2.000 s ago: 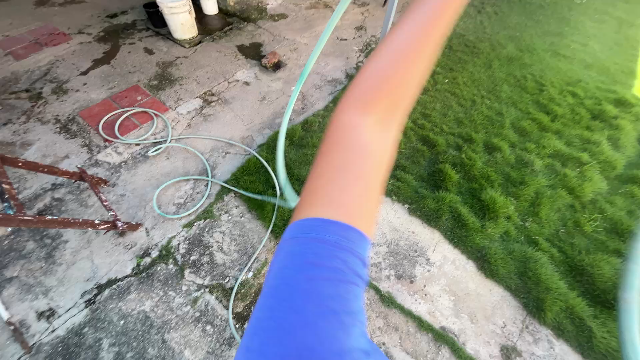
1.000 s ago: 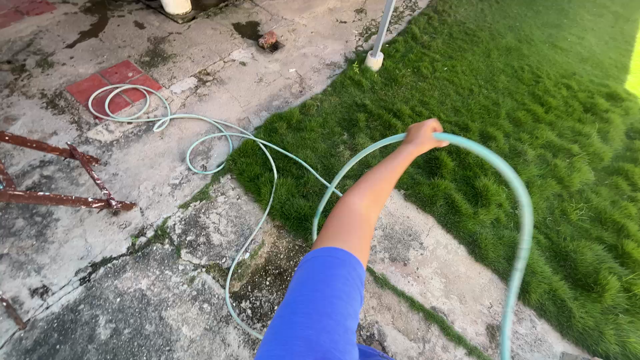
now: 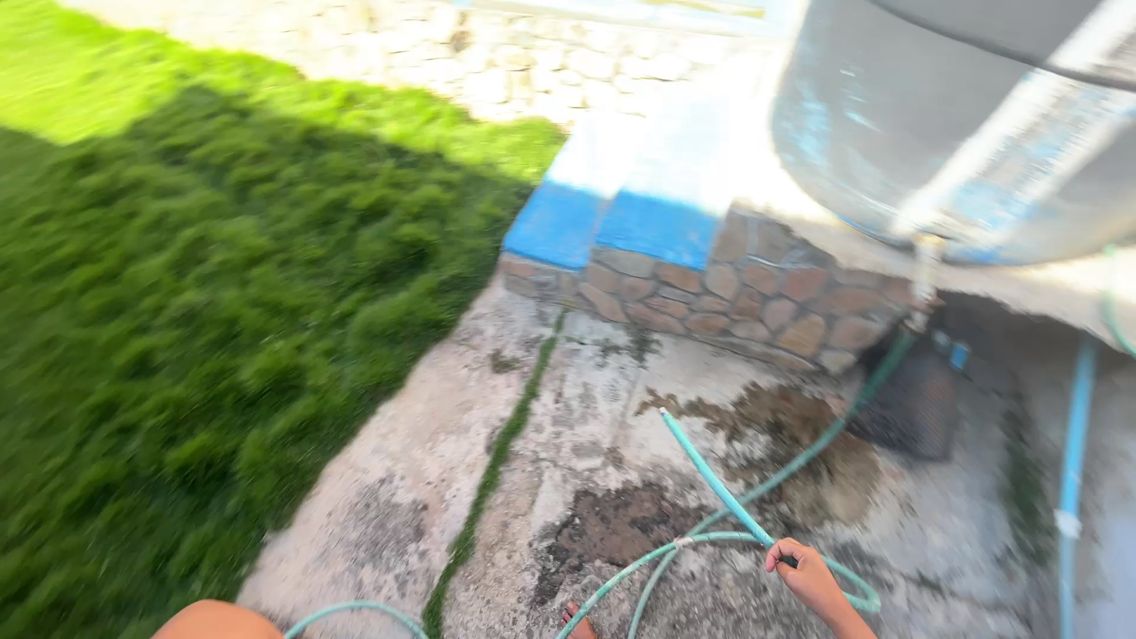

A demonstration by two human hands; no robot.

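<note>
Near the bottom right, my right hand (image 3: 794,564) is closed around a light green garden hose (image 3: 710,475), a short way behind its free end, which points up and left above the concrete. No water is seen leaving it. More of the hose loops below and around my hand. A darker green length (image 3: 839,426) runs up to a pipe fitting (image 3: 925,275) under a large grey tank (image 3: 896,133). My left hand is not in view. Bare skin, a knee or part of an arm, shows at the bottom left edge; which one I cannot tell.
Grass (image 3: 222,319) covers the left side. Blue-painted steps (image 3: 652,226) and a low stone wall (image 3: 710,302) stand ahead. A dark container (image 3: 914,399) sits under the tank's ledge, left of a blue pipe (image 3: 1076,444). The cracked concrete (image 3: 586,399) has stains, and part of a foot (image 3: 581,624) shows.
The view has swung to the tank and steps. One second ago an outstretched arm in a blue sleeve held a hose loop over the grass; now my right hand grips the hose near its free end.
</note>
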